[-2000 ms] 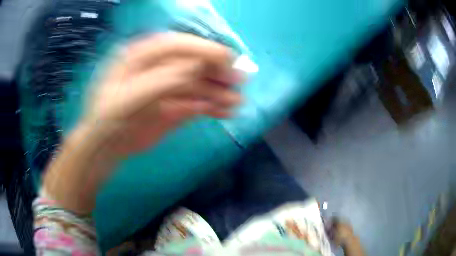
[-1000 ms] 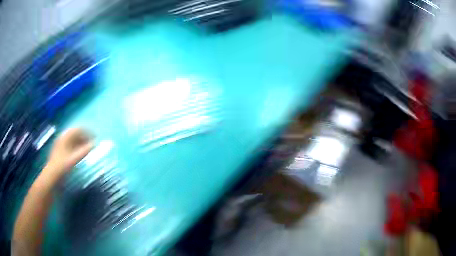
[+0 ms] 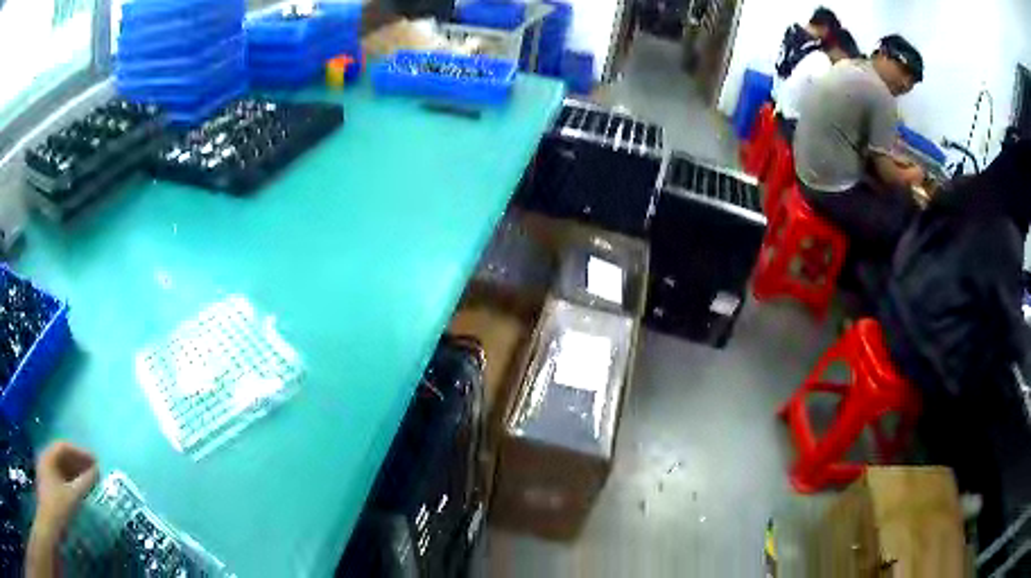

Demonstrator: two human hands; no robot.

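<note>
My left hand (image 3: 66, 480) is at the lower left, fingers curled, with the forearm running down to the bottom edge. Nothing can be made out in its fingers. Right beside it a clear tray (image 3: 153, 536) with small dark parts is cut off by the bottom edge. Farther along the bench lies a clear gridded tray (image 3: 215, 378) with a whitish, mostly empty-looking grid. A blue bin (image 3: 43, 352) of dark parts is cut off at the left edge. My right hand is not in view.
Black component trays (image 3: 243, 147) and stacked blue bins (image 3: 181, 51) stand by the window. A shallow blue bin (image 3: 443, 77) is at the bench's far end. Wrapped cartons (image 3: 554, 452), black slotted crates (image 3: 707, 254), red stools (image 3: 854, 412) and seated people (image 3: 842, 124) are right.
The view has swung and sharpened, now showing the bench's length and the aisle. My left hand has moved from large and central to small at the lower left.
</note>
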